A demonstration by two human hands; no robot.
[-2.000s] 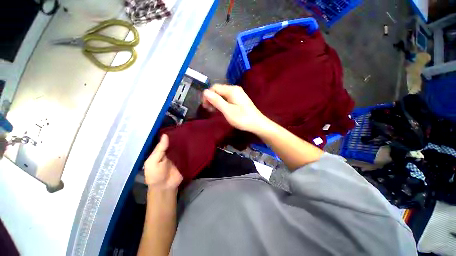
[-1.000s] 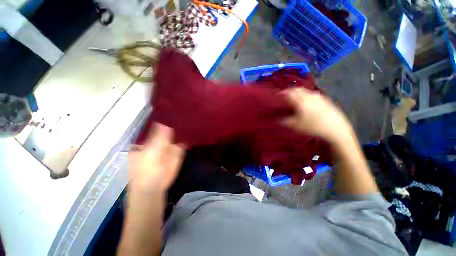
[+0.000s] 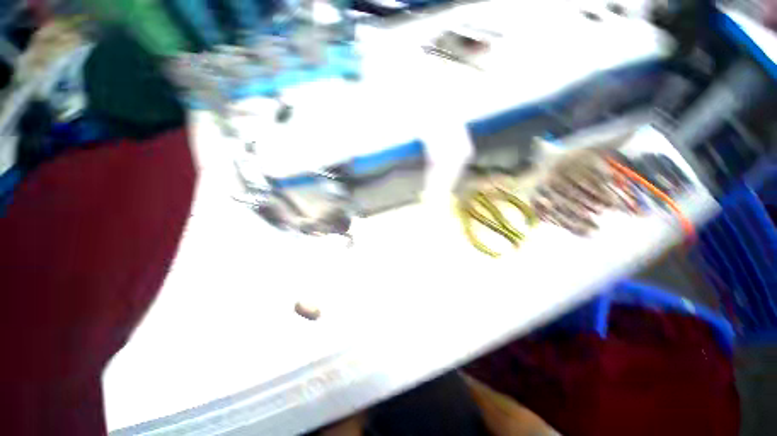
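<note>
A large dark red cloth (image 3: 81, 272) covers the left side of the view, on the left part of the white table (image 3: 247, 358). The blurred sewing machine's needle area (image 3: 307, 213) is left of the centre. Blurred skin, likely parts of my forearms, shows at the bottom edge on both sides of a dark shape below the table's front edge. Neither of my hands can be made out; they are cut off or hidden there. The whole frame is blurred.
Yellow-handled scissors (image 3: 496, 223) lie on the table right of the machine. A checked cloth scrap (image 3: 572, 197) and an orange cord (image 3: 652, 187) lie further right. A blue crate (image 3: 660, 298) holding dark red pieces (image 3: 630, 375) stands below the table edge. Another blue crate (image 3: 741, 255) is at the far right.
The view has swung left and up, showing more of the table and the large cloth at left. The hands and the dark red piece they handled are no longer seen.
</note>
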